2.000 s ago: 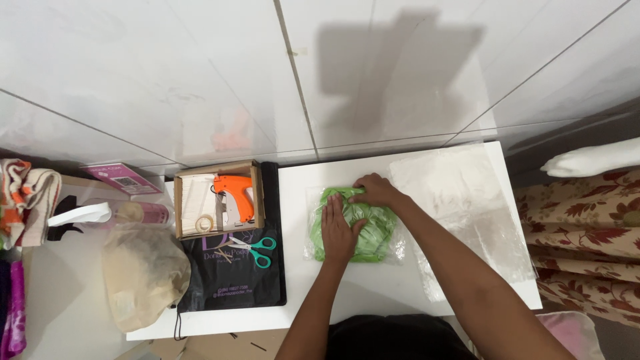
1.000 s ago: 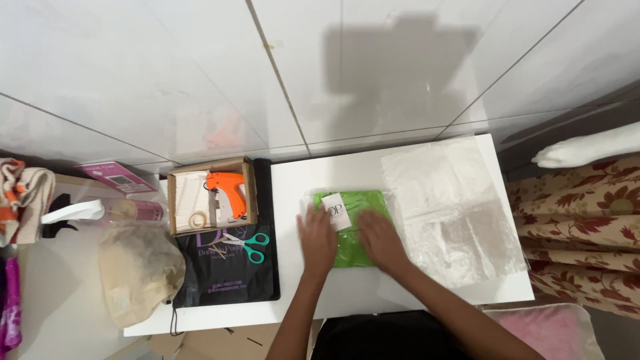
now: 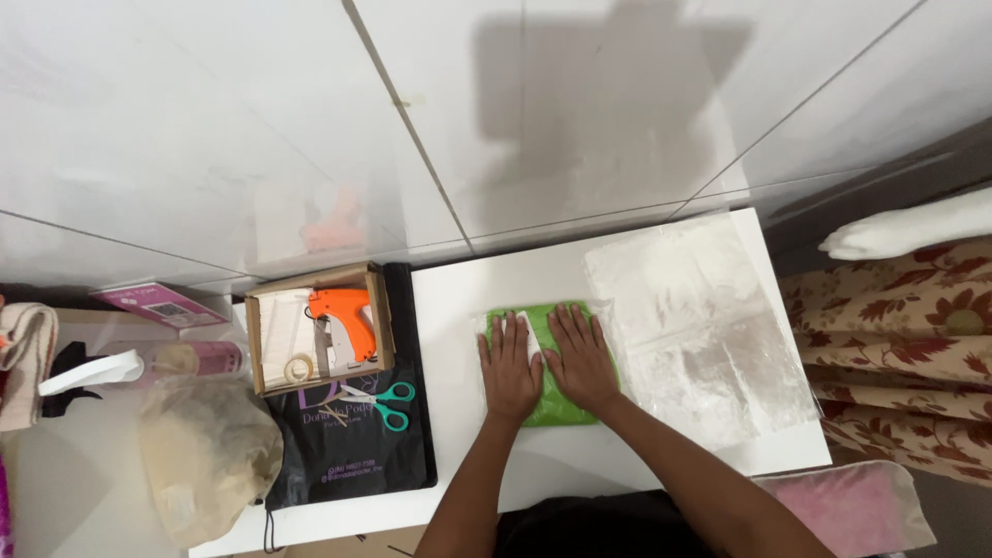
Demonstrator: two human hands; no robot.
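Note:
A folded green garment in a clear plastic bag (image 3: pixel 558 403) lies flat on the white table (image 3: pixel 449 372). My left hand (image 3: pixel 511 376) rests palm down on its left part, fingers slightly apart, partly covering a white tag (image 3: pixel 535 337). On the right part of the package my right hand (image 3: pixel 580 358) is pressed flat with spread fingers. Neither hand grips anything. To the right lie clear plastic bags (image 3: pixel 697 325), flat on the table.
Left of the package, a cardboard box (image 3: pixel 387 325) holds an orange tagging gun (image 3: pixel 349 318) and a tape roll (image 3: pixel 298 369). Teal-handled scissors (image 3: pixel 394 407) lie on a black printed bag (image 3: pixel 349 457). Farther left are a beige bag (image 3: pixel 209 457) and a spray bottle (image 3: pixel 186 360).
The green package, crumpled-looking two seconds ago, now looks flatter and squarer. The white tag, showing clearly one second ago, is now partly under my left hand. Both hands have settled flat.

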